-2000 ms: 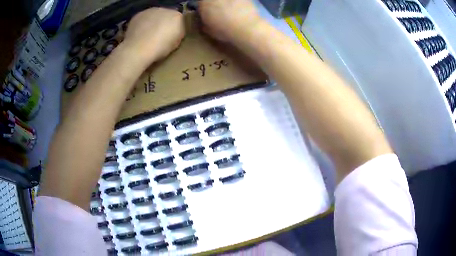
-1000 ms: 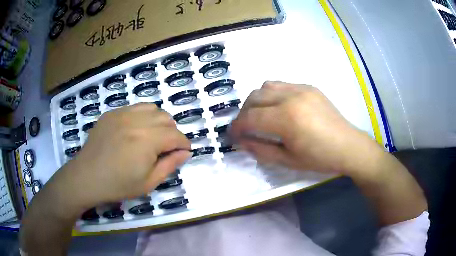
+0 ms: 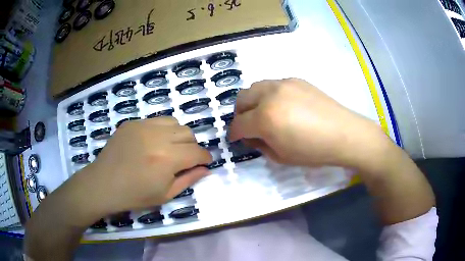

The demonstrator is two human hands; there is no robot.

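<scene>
The slotted white tray (image 3: 244, 188) lies nearest me, with rows of black-rimmed round parts (image 3: 223, 61) standing on edge in its left and middle slots. My left hand (image 3: 153, 160) is over the tray's middle; its thumb and index fingertips close at the end of a round part (image 3: 216, 163) low in a slot. My right hand (image 3: 288, 120) is just right of it, fingers bent down over the rightmost filled column. A dark round part (image 3: 246, 157) shows under its fingertips; whether the fingers grip one is hidden.
A cardboard sheet (image 3: 168, 35) with handwriting lies beyond the tray, with several round parts (image 3: 103, 9) at its left. Loose round parts (image 3: 33, 163) lie on the table at left. Yellow and blue tape (image 3: 364, 61) edges the right side. Filled trays (image 3: 459, 25) show at upper right.
Both hands have come back from the cardboard sheet to the tray. Since one second ago they have moved little, and the right fingers have closed in. The view has tilted down towards the tray.
</scene>
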